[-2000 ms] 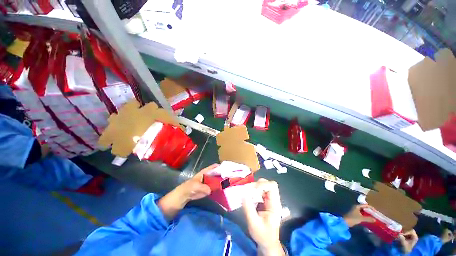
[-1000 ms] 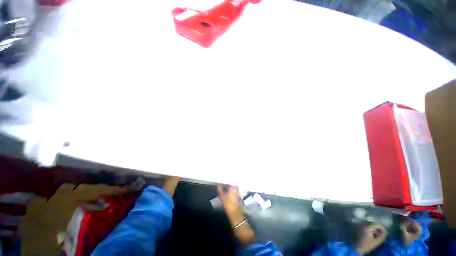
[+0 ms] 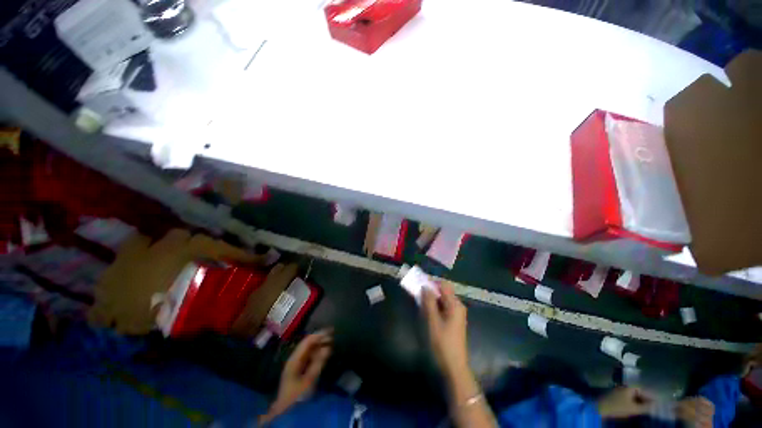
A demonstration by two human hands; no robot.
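Observation:
My right hand (image 3: 449, 328) pinches small white paper pieces (image 3: 417, 282) over the belt's pale edge rail. My left hand (image 3: 306, 368) is over the dark bench at lower centre, a little blurred, fingers partly curled, with nothing visible in it. Left of it, a red carton with a white label (image 3: 290, 307) lies beside other red cartons (image 3: 219, 294) with raised brown flaps. Loose white paper squares lie on the bench, one (image 3: 375, 294) between my hands.
A white shelf (image 3: 468, 109) spans the upper view, bearing an open red carton (image 3: 595, 177) and another red box (image 3: 373, 23). Red cartons (image 3: 389, 236) stand on the green belt below. Another person's hands (image 3: 625, 403) are at lower right.
Two seconds ago both hands held an open red carton; now neither does. One second ago my hands were at the shelf edge. My right hand now holds white pieces; the view has tilted back down.

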